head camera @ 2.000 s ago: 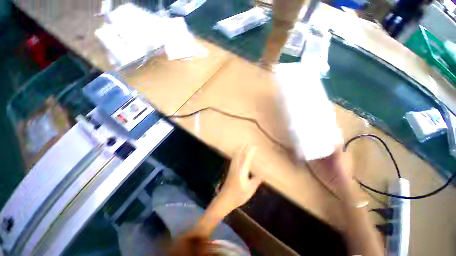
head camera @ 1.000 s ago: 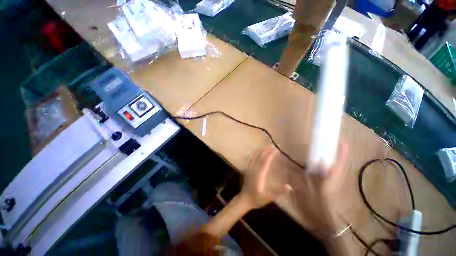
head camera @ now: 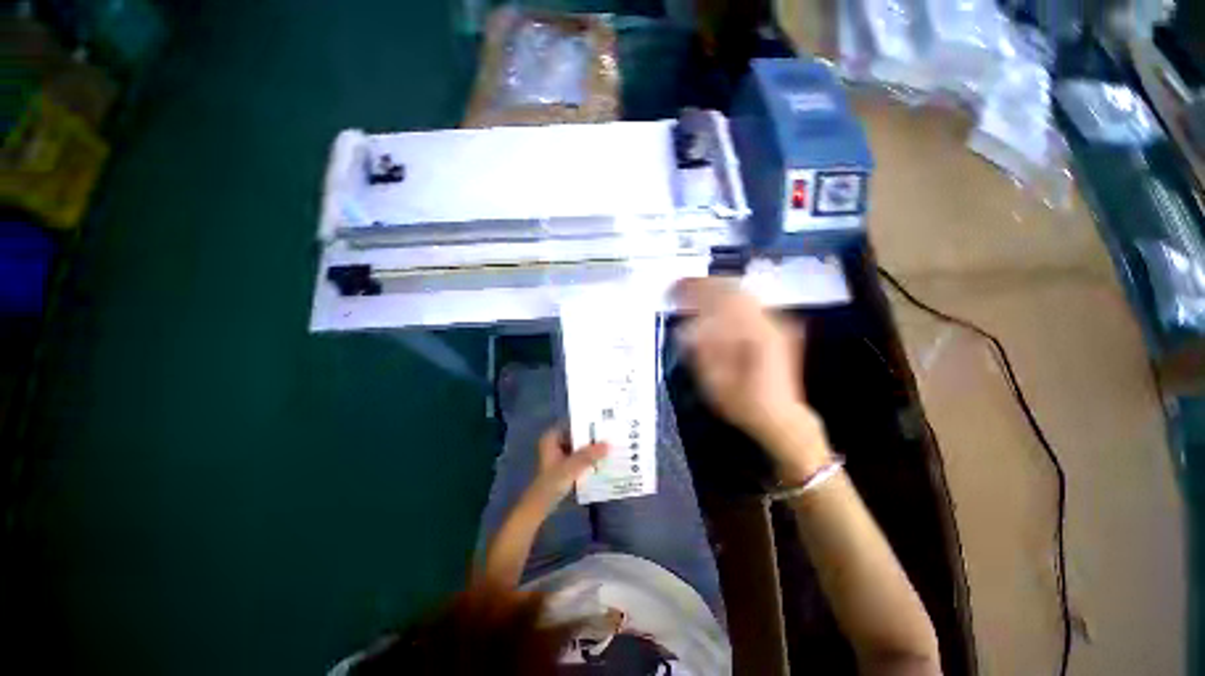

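A long white product box (head camera: 612, 396) with black print stands out in front of the white bag sealer (head camera: 502, 172). Its far end reaches the sealer's front edge, where clear film seems to lie over the brownish heating strip (head camera: 489, 276). My left hand (head camera: 568, 462) holds the box near its lower end. My right hand (head camera: 740, 350) is blurred beside the box's far end, fingers towards the film; whether it grips the film cannot be told. The sealer's long upper cover is raised.
The blue-grey control box (head camera: 809, 159) is at the sealer's right end. A brown carton with clear film (head camera: 545, 66) is behind it. The cardboard-covered bench (head camera: 1123, 436) on the right bears a black cord (head camera: 1024, 383) and shiny bagged packs (head camera: 932, 46). A green conveyor (head camera: 1143, 211) runs beyond.
The view has turned left from the bench to the sealer. The white box has moved from above the bench to the sealer's front, and my left hand now holds it.
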